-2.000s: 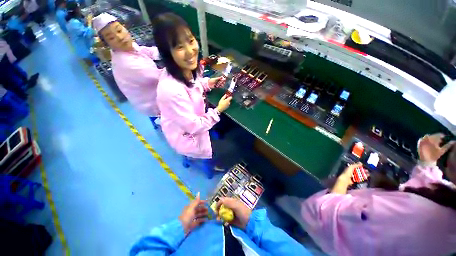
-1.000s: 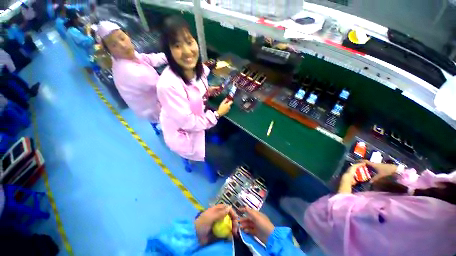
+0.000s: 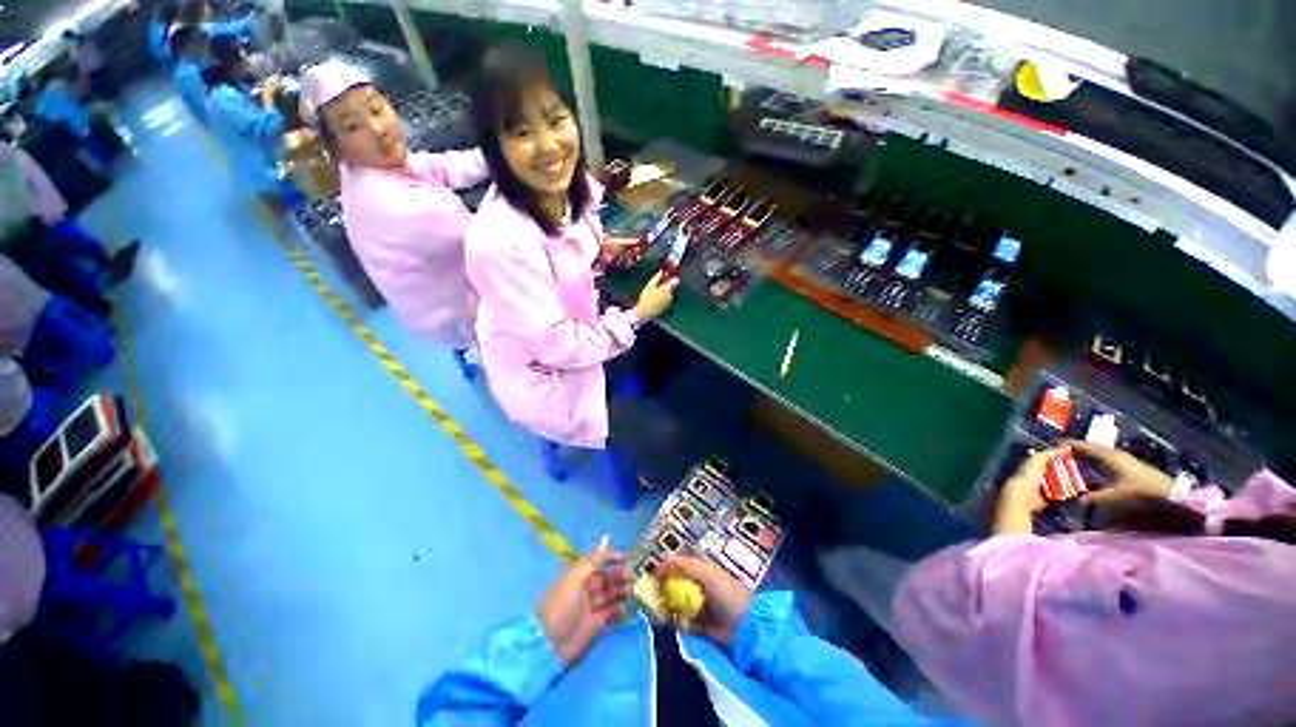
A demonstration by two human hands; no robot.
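Note:
The yellow round object (image 3: 682,597), perhaps a fruit, is held in my right hand (image 3: 719,602) near the bottom centre, close to my blue smock. A paler yellow bit shows at its left side; I cannot tell if it is peel. My left hand (image 3: 583,608) is just left of it, apart from it, with fingers spread and nothing clearly held. A tray of dark, pale-rimmed phone frames (image 3: 706,523) lies low, just beyond my hands.
A green bench (image 3: 867,412) runs diagonally, bearing phones in trays and a small yellow stick. Two people in pink stand or sit along it; another person at right (image 3: 1080,625) holds a red and white piece. Blue floor with a yellow-black tape line (image 3: 469,455) lies left.
A second ago the yellow object was in my left hand with both hands close together; now it is in my right hand and my left is apart. The view has shifted slightly left.

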